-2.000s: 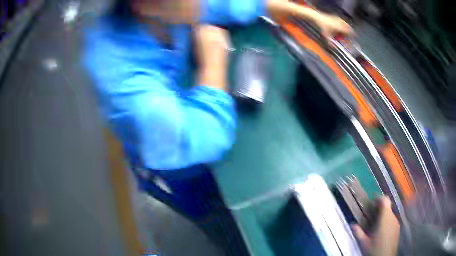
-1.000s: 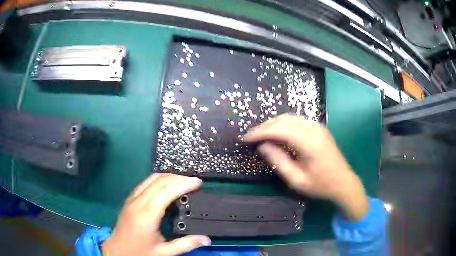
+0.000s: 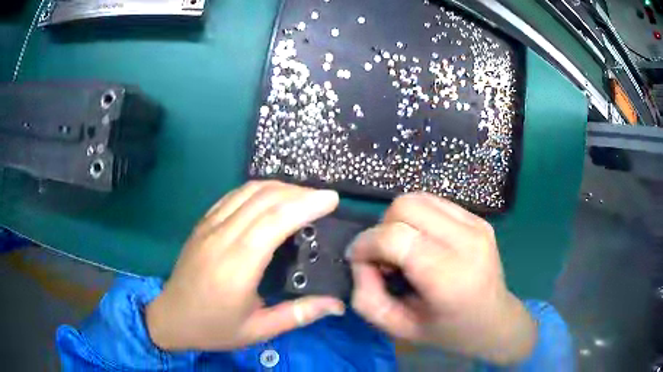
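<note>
A dark plate (image 3: 320, 254) lies on the green mat close in front of me, with ringed holes at its left end; its right part is hidden by my right hand. My left hand (image 3: 240, 269) holds the plate around its left end, thumb at the near edge and fingers at the far edge. My right hand (image 3: 436, 276) is over the plate, thumb and fingertips pinched together; whether a fastener is between them cannot be seen. Beyond is a black tray (image 3: 378, 120) covered with small silver fasteners (image 3: 298, 131).
A stack of dark plates (image 3: 62, 134) stands on the green mat (image 3: 203, 94) at the left. A silver-topped block (image 3: 123, 9) is cut off by the top edge. Metal conveyor rails (image 3: 538, 43) and an orange piece (image 3: 623, 102) are at the upper right.
The view has tilted closer to the near edge. My right hand has moved from the tray to the plate. My left hand is still around the plate's left end.
</note>
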